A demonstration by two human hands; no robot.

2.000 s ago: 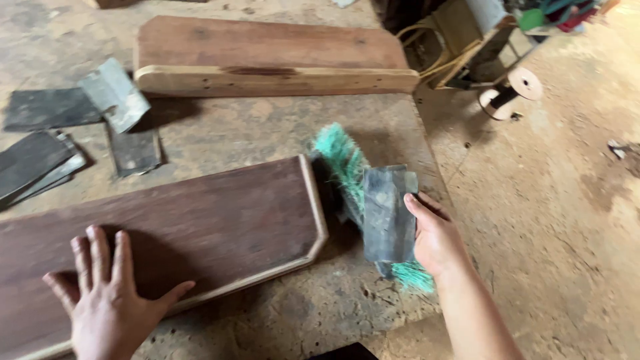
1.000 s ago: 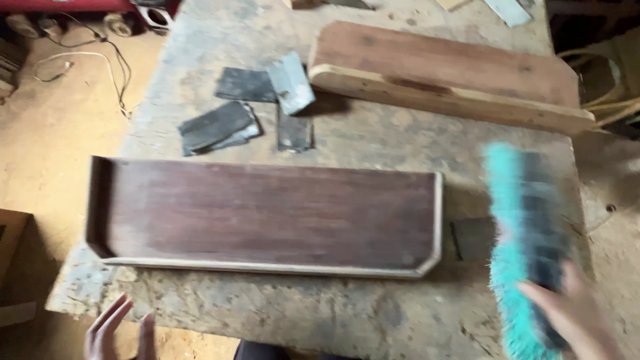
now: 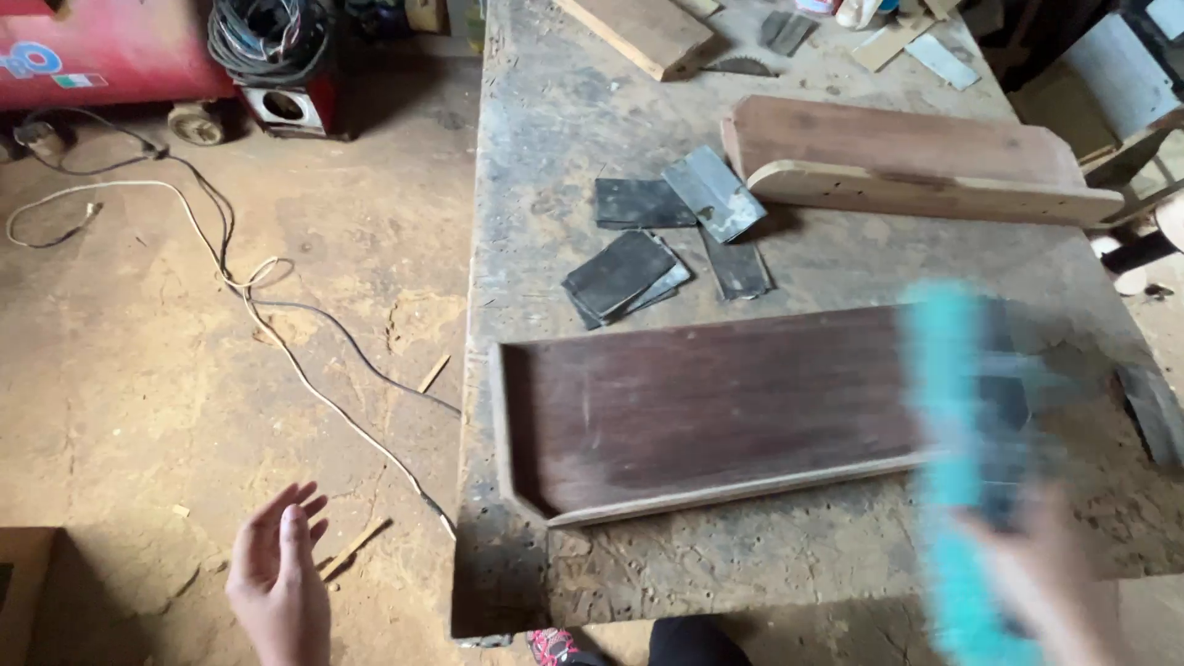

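Note:
My right hand (image 3: 1036,555), blurred by motion, grips a brush with turquoise bristles (image 3: 948,462) and a dark back. The brush is over the right end of a dark brown wooden tray-like piece (image 3: 721,407) with pale raised edges, hiding that end. Whether the bristles touch the wood I cannot tell. To the left, off the table's edge, my left hand (image 3: 282,573) hangs in the air, fingers slightly curled, holding nothing. Behind the dark piece lie several black sandpaper pieces (image 3: 620,276) and a grey folded sheet (image 3: 714,194).
A second wooden piece (image 3: 906,157) stands at the table's back right. Farther back are a wood block (image 3: 647,32) and a toothed blade part (image 3: 745,66). Cables (image 3: 305,375) run over the floor left of the worktable (image 3: 527,185), near a red machine (image 3: 102,55) on wheels.
The right hand had a dark sheet against the brush two seconds ago; now the brush is over the dark piece. My left hand has left that piece. The view has swung left.

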